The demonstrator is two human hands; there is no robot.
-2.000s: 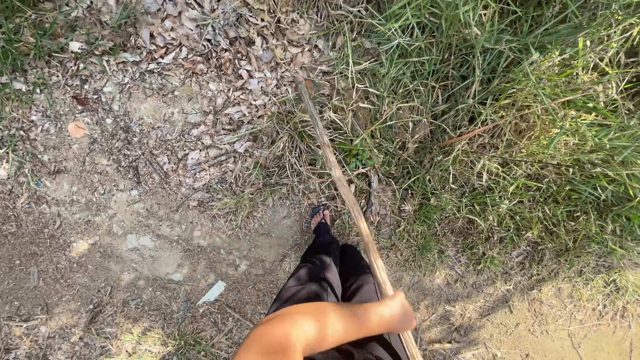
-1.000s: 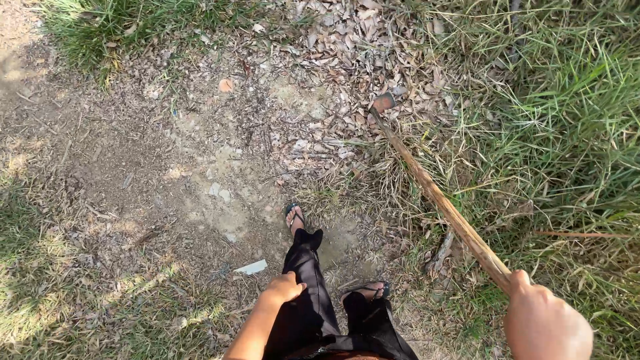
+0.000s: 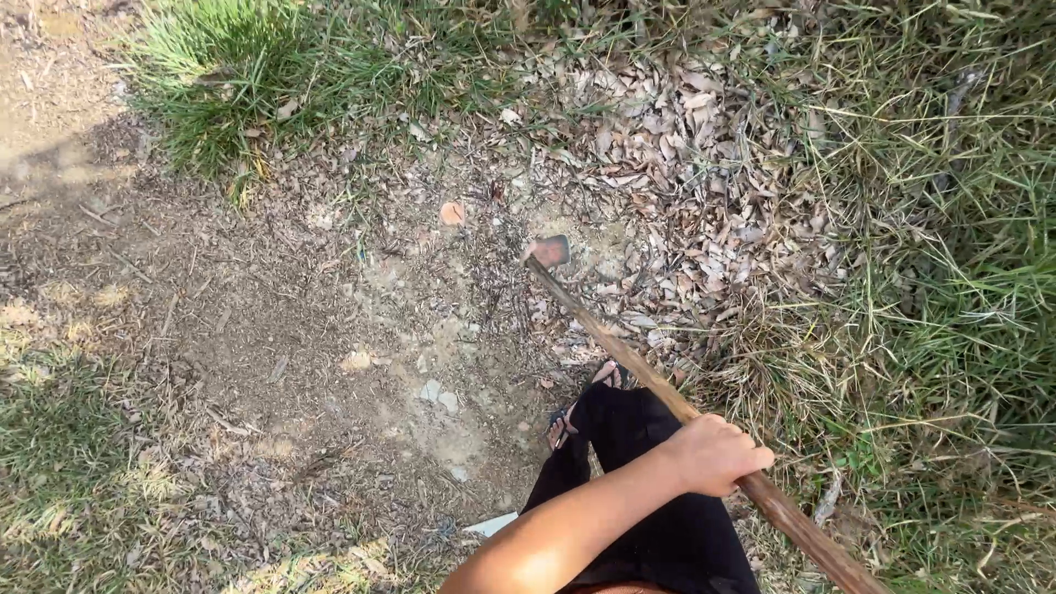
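Observation:
My left hand (image 3: pixel 716 455) is closed around the wooden handle (image 3: pixel 627 356) of a long hoe, its forearm reaching across from the bottom edge. The handle slants from the lower right up to the hoe's blade (image 3: pixel 551 250), which is reddish with a dark edge and slightly blurred. The blade is over bare soil at the left side of the dry leaves (image 3: pixel 693 148). Whether it touches the soil I cannot tell. My right hand is out of view; the handle's rear end runs off the bottom edge.
My sandalled feet (image 3: pixel 563 429) are just below the handle. Green grass (image 3: pixel 973 330) grows thickly on the right, with another tuft (image 3: pixel 223 91) at the upper left. A flat orange-brown piece (image 3: pixel 452 213) lies left of the blade, and a pale flat piece (image 3: pixel 492 524) near my left forearm.
My left hand, off the handle one second ago, now grips it. My right hand, which held the handle then, has left the view. The blade has moved left over the ground, nearer the orange-brown piece.

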